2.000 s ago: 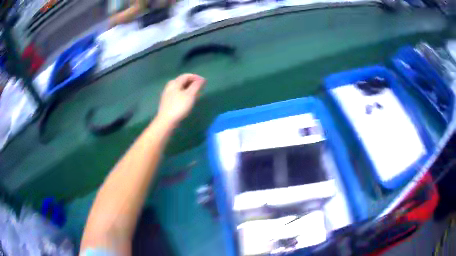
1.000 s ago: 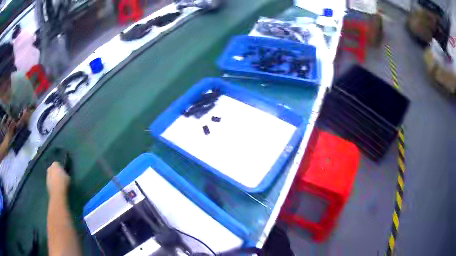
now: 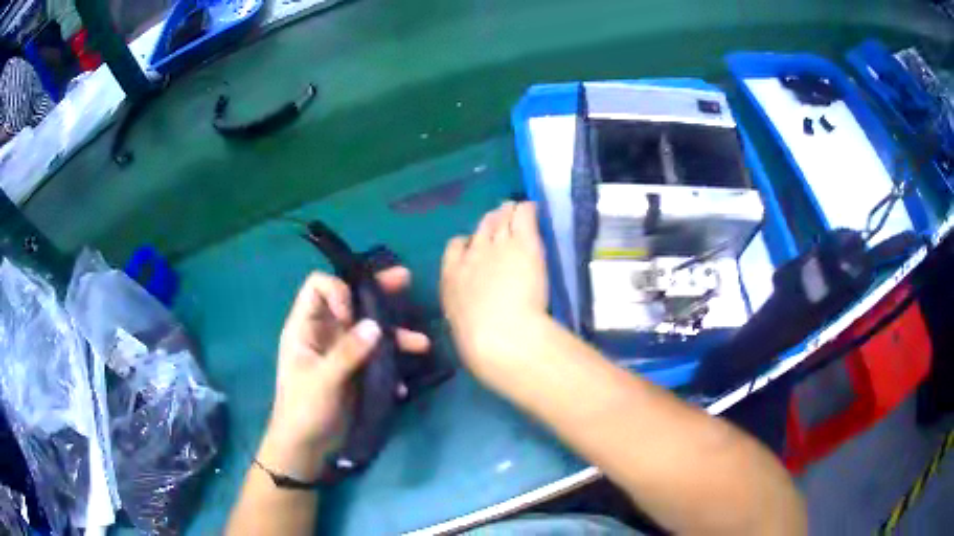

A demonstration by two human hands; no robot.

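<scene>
My left hand (image 3: 319,361) holds a long, narrow black plastic part (image 3: 371,403), its thin end pointing up and away. More dark pieces show beside it, just right of my fingers. My right hand (image 3: 500,283) is at the left rim of a blue tray (image 3: 560,246), fingers bent; whether it holds anything cannot be told. The silver-white screw feeder (image 3: 680,215) sits in that tray, with a dark open hopper and small shiny metal parts on its near side. The black electric screwdriver (image 3: 811,283), with a pale label band and coiled cord, is at the right, over the tray's near right side.
A curved black part (image 3: 264,120) lies on the green belt-like surface beyond the bench. Crumpled clear plastic bags (image 3: 146,387) are at the left, near a blue object (image 3: 153,274). A second blue tray (image 3: 837,157) holds small black parts. A red stool (image 3: 863,377) stands at lower right.
The view has swung back from the right side of the line to the feeder. The single outstretched arm is no longer reaching over the line; both hands are now close in, the left holding the black part.
</scene>
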